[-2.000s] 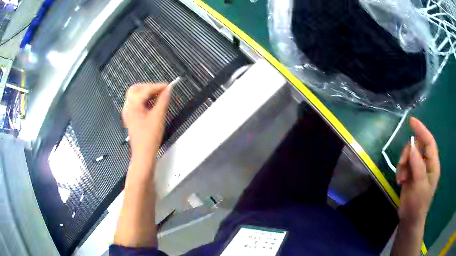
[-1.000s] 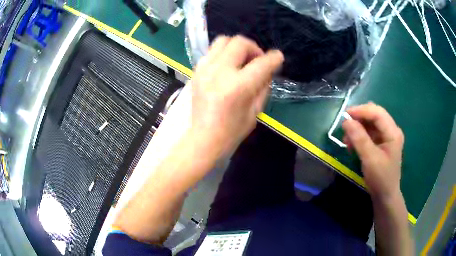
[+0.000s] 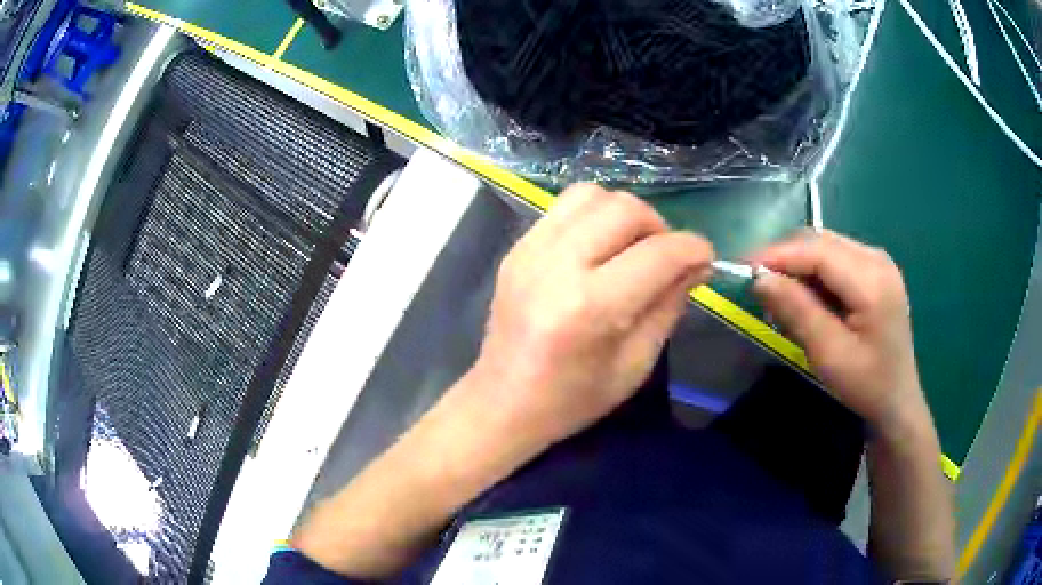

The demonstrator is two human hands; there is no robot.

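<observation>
My left hand (image 3: 588,309) and my right hand (image 3: 840,314) meet fingertip to fingertip above the yellow bench edge. A short white sleeve (image 3: 732,269) shows between them, pinched at both ends. Whether a black part is inside it is hidden by my fingers. A white strip (image 3: 816,206) runs down from the bag's corner toward my right hand. The clear plastic bag (image 3: 640,162), full of black parts (image 3: 640,69), lies on the bench just beyond my hands.
The black mesh belt (image 3: 171,331) is at the left, with a few small white pieces (image 3: 214,286) on it. Its white side rail (image 3: 377,286) runs beside it. The green bench mat (image 3: 914,229) has a yellow edge. More white strips (image 3: 971,103) lie at the upper right.
My left hand has moved from over the belt, past the bag's edge, to meet my right hand. My right hand has moved slightly; the white piece now spans both hands' fingertips.
</observation>
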